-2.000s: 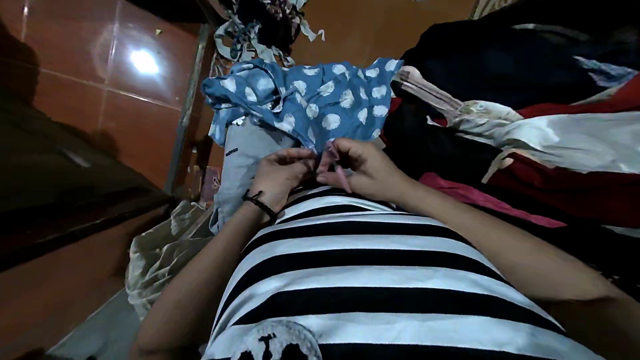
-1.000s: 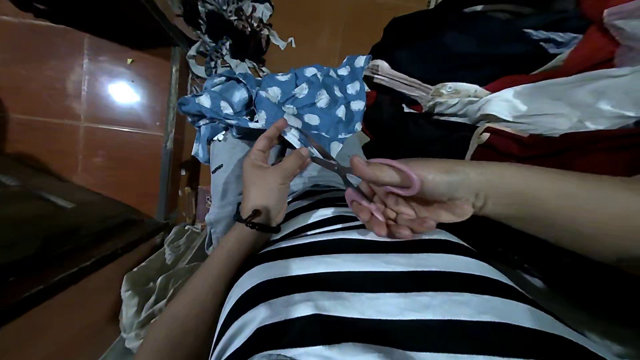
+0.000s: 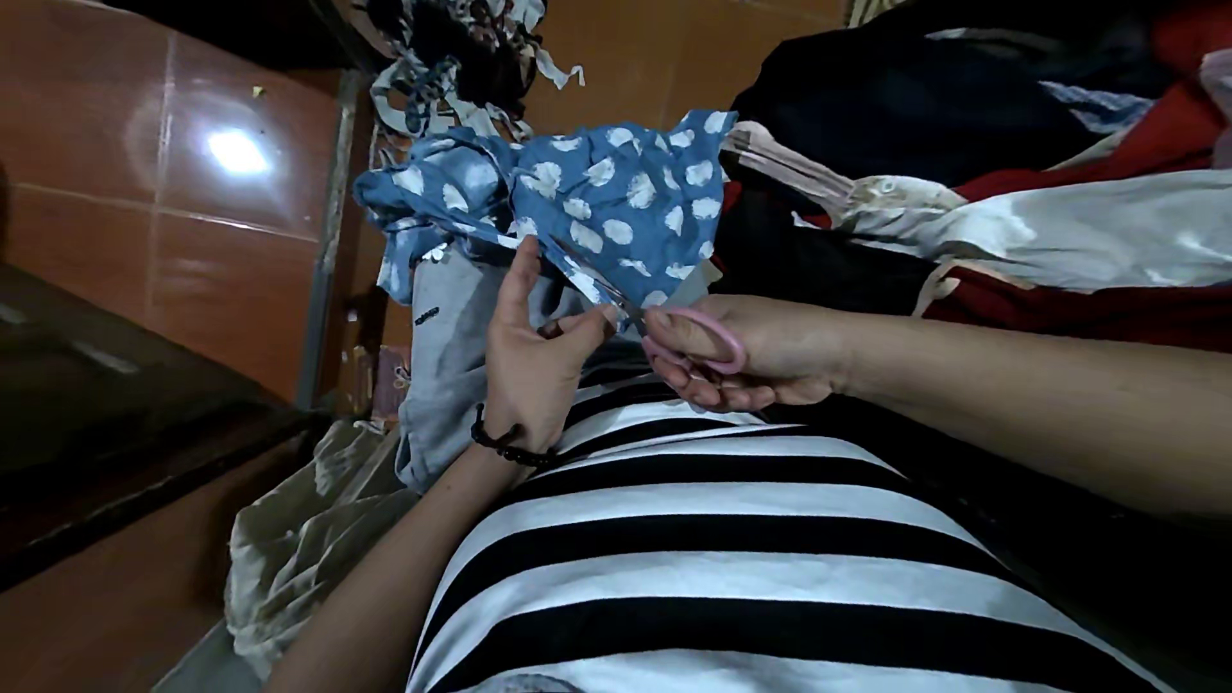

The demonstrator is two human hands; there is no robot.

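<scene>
Blue fabric with white dots (image 3: pixel 640 188) lies across my lap, over grey trousers (image 3: pixel 448 337). My left hand (image 3: pixel 539 356), with a black bead bracelet at its wrist, pinches the fabric's near edge between thumb and fingers. In my right hand (image 3: pixel 722 356) are scissors with pink handles (image 3: pixel 717 337). Their blades point up and left along the edge of the dotted fabric, close to my left thumb, with a narrow strip of the fabric beside them. How far apart the blades stand is hard to tell.
Dark, red and whitish garments (image 3: pixel 1078 226) are heaped at the right. Cut fabric strips (image 3: pixel 462 67) hang in a tangle at the top. Beige cloth (image 3: pixel 318 539) lies at lower left, near a dark wooden edge (image 3: pixel 144 462). Reddish tiles (image 3: pixel 96 125) show at upper left.
Two seconds ago both hands were together at the fabric's near edge. Since one second ago, the scissors have moved from across my left fingers to along the fabric edge.
</scene>
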